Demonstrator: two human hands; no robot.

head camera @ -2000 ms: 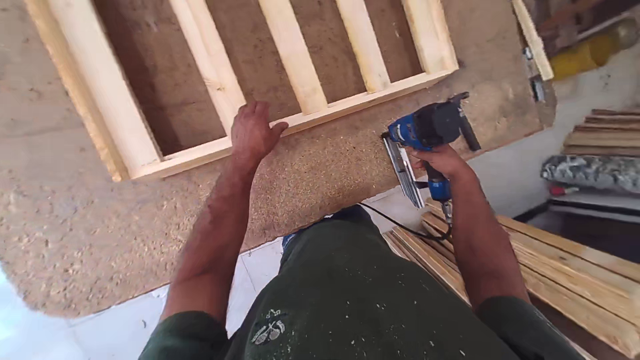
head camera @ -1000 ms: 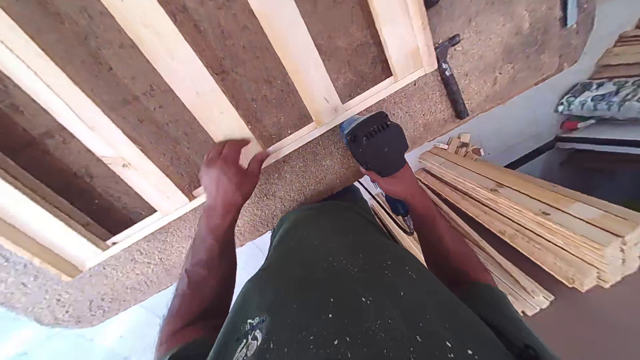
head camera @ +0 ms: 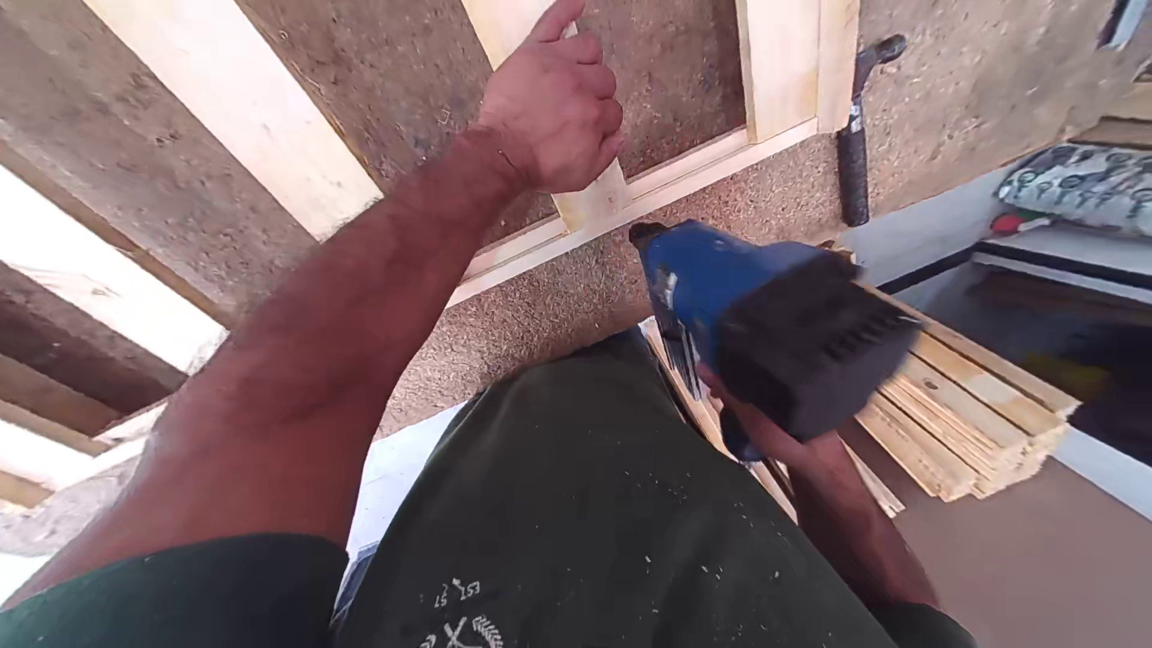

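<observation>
My left hand (head camera: 558, 112) grips a pale wooden slat (head camera: 589, 202) of a slatted wooden frame, its thumb and fingers around the slat's edges. The frame's near rail (head camera: 688, 177) runs under the slat ends, on a chipboard worktop (head camera: 540, 306). My right hand (head camera: 765, 432), partly hidden, holds a blue and black nail gun (head camera: 729, 288) by its handle. The gun's nose is just on the near side of the rail, close to the held slat's end and apart from it. More slats (head camera: 261, 117) cross the frame to the left, and one (head camera: 783, 72) lies at its right end.
A hammer (head camera: 853, 162) with a dark handle lies on the worktop just right of the frame. A stack of wooden strips (head camera: 972, 405) stands below the worktop at the right. A patterned roll or bundle (head camera: 1089, 189) is at the far right.
My left hand has moved right along the frame to another slat. The nail gun, held away from the frame two seconds ago, is now near the rail. The view has shifted.
</observation>
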